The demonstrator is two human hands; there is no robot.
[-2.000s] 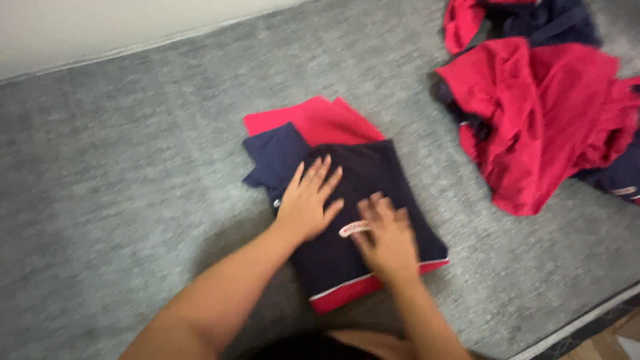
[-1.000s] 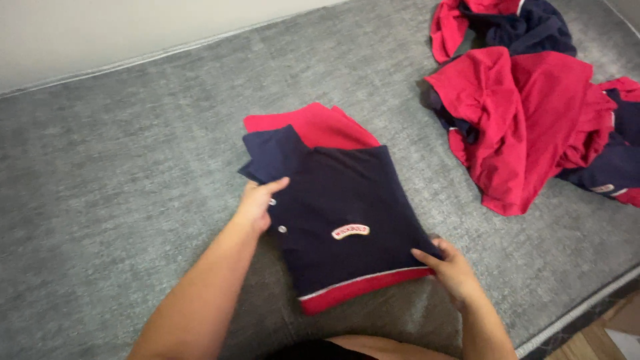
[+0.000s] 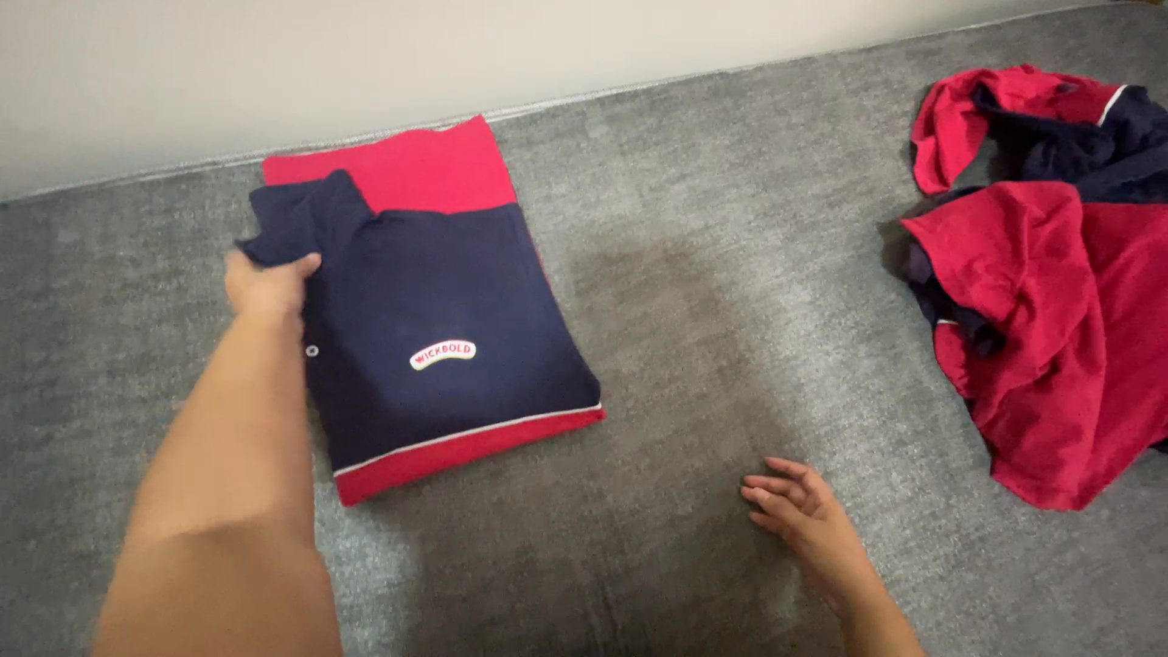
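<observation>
A folded navy and red polo shirt [image 3: 447, 283] lies flat on a grey fabric surface, left of centre, with a small sewn patch bearing writing, a white-piped red lower edge and a button at its left side. My left hand [image 3: 269, 278] grips the navy collar at the shirt's upper left, thumb on top and fingers partly hidden. Off to the right and lower down, my right hand [image 3: 798, 511] is empty above the grey surface, its fingers slightly curled and apart, touching no cloth.
Crumpled red garment cloth [image 3: 1031, 338] lies at the right, and behind it is another rumpled red and navy garment [image 3: 1049, 137]. The grey padded surface [image 3: 657, 301] has a piped back edge against a pale wall [image 3: 456, 55].
The folded shirt has moved away toward the wall and left. My right hand has let go of its lower right corner; my left hand has gone from the side edge to the collar.
</observation>
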